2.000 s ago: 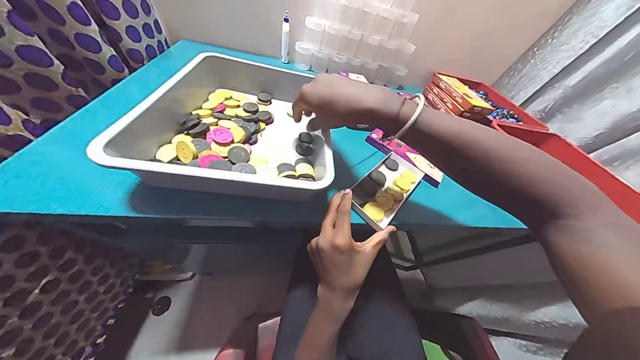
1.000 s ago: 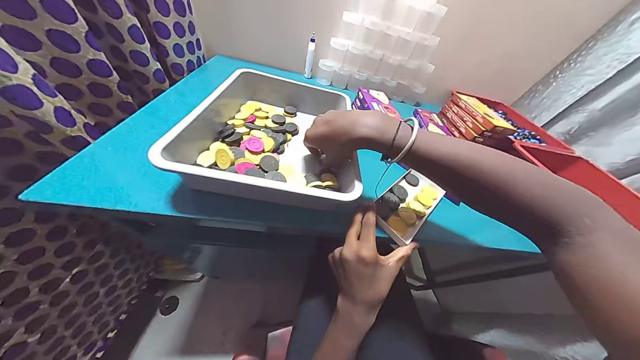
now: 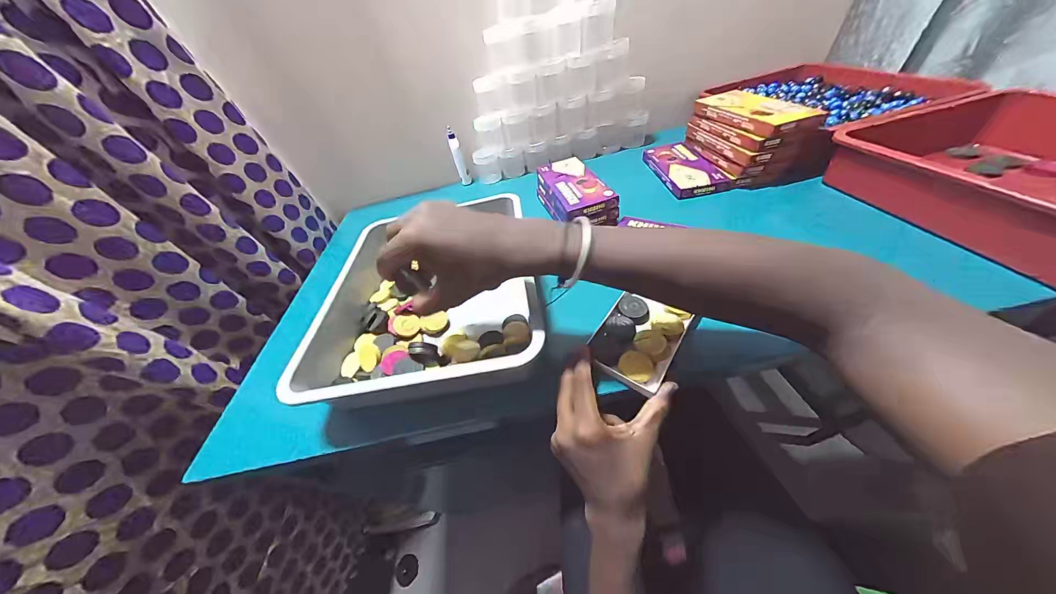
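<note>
My right hand (image 3: 445, 252) is over the far part of a grey plastic tub (image 3: 290, 384), with dark round discs between its fingers. Black, yellow and pink carrom-type discs (image 3: 406, 327) lie loose in the tub, mostly at the left and front. My left hand (image 3: 606, 441) grips the near end of a small white open box (image 3: 653, 384) at the table's front edge. Black discs (image 3: 634, 308) fill the box's left side and yellow discs (image 3: 637, 365) its right and near part. My right forearm passes over the box's far end and hides some of it.
Purple printed boxes (image 3: 577, 188) and a stack of red and yellow boxes (image 3: 747, 124) stand toward the back. Clear plastic containers (image 3: 544, 107) are piled by the wall, beside a marker pen (image 3: 459, 155). Red tubs (image 3: 932, 198) sit at the right, one holding blue beads (image 3: 833, 99). A dotted curtain (image 3: 124, 247) hangs left.
My right hand has moved from the right part of the tub to above its far left part, and dark discs now show in its fingers. My left hand stays on the box. The view has shifted.
</note>
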